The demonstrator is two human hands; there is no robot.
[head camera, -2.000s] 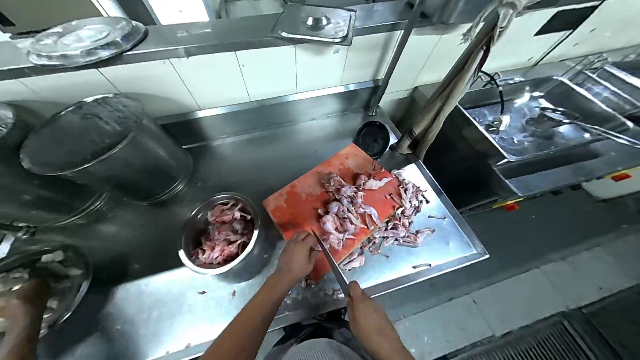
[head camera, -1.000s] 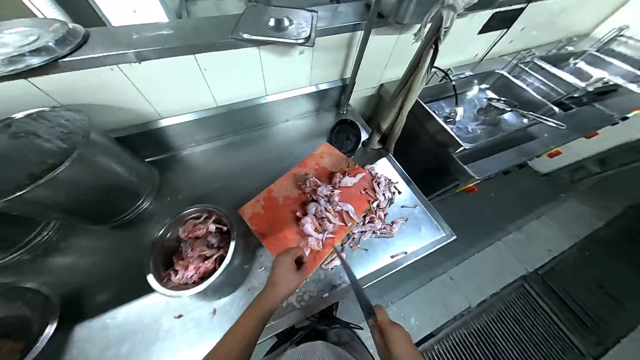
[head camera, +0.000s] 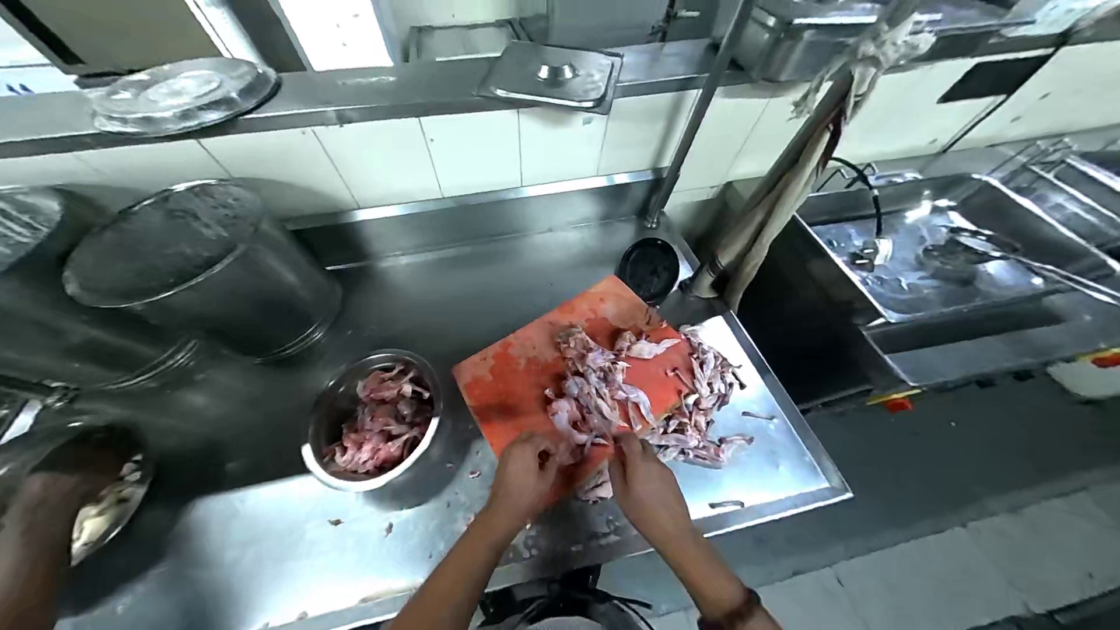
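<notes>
My left hand (head camera: 527, 477) and my right hand (head camera: 637, 477) are close together at the near edge of the red cutting board (head camera: 507, 367), each with its fingers closed on a piece of raw meat (head camera: 584, 411) between them. More raw pieces lie heaped on the board. A second pile of raw scraps (head camera: 700, 402) spreads over the board's right edge onto the steel counter. Left of the board stands a round steel bowl (head camera: 328, 477) holding raw meat pieces (head camera: 385, 420). No knife shows in the current view.
Large steel pots (head camera: 210, 271) stand at the left. Another person's hand (head camera: 61, 490) is over a metal bowl at the far left. A black round dish (head camera: 649, 269) and a cloth-wrapped pole (head camera: 779, 201) are behind the board. A sink (head camera: 954, 245) lies to the right.
The knife that was in my right hand is no longer seen. My right hand has moved left to the meat beside my left hand.
</notes>
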